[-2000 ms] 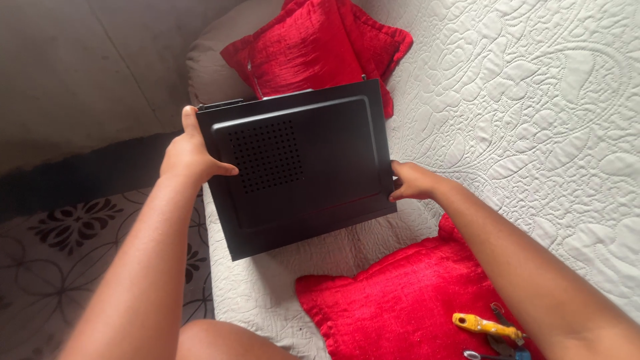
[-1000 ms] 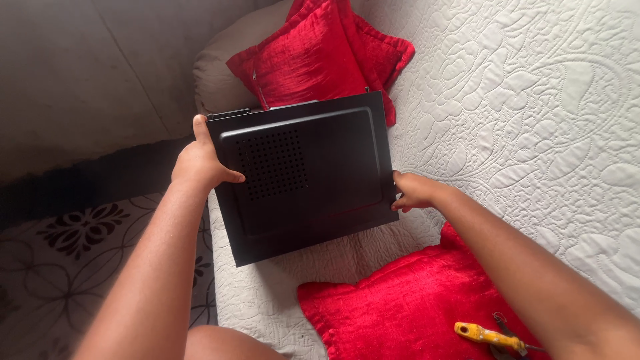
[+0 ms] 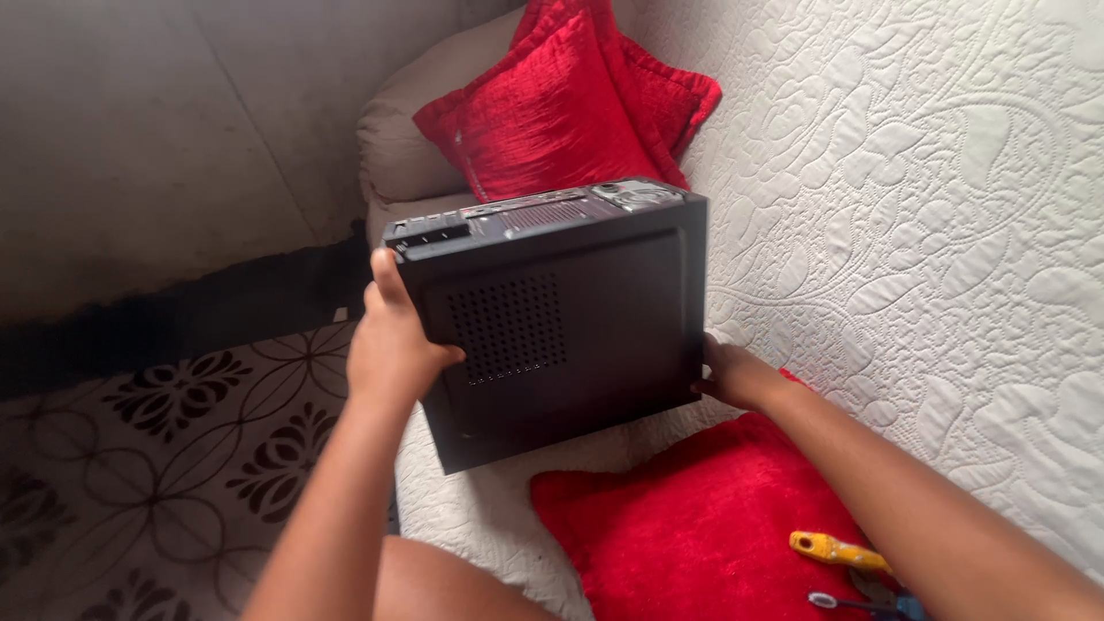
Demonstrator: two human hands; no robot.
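A black desktop computer case (image 3: 621,328) is held between my two hands over a white quilted cover. Its side panel with a patch of round vent holes faces me, and its rear face with slots, a grille and a power supply shows along the top. My left hand (image 3: 397,336) grips the left edge, thumb on the panel, fingers partly hidden behind. My right hand (image 3: 733,371) holds the lower right edge; some of its fingers are hidden.
Red cushions (image 3: 552,112) lean beyond the case at the sofa's end. Another red cushion (image 3: 690,517) lies nearer, bearing a yellow-handled tool (image 3: 837,550) and a blue tool (image 3: 906,606) partly behind my right forearm. Patterned floor tiles (image 3: 155,483) are at the left.
The computer case has tilted between my hands, so its rear face now shows along the top; earlier mostly the side panel was seen. Both hands have kept hold of it.
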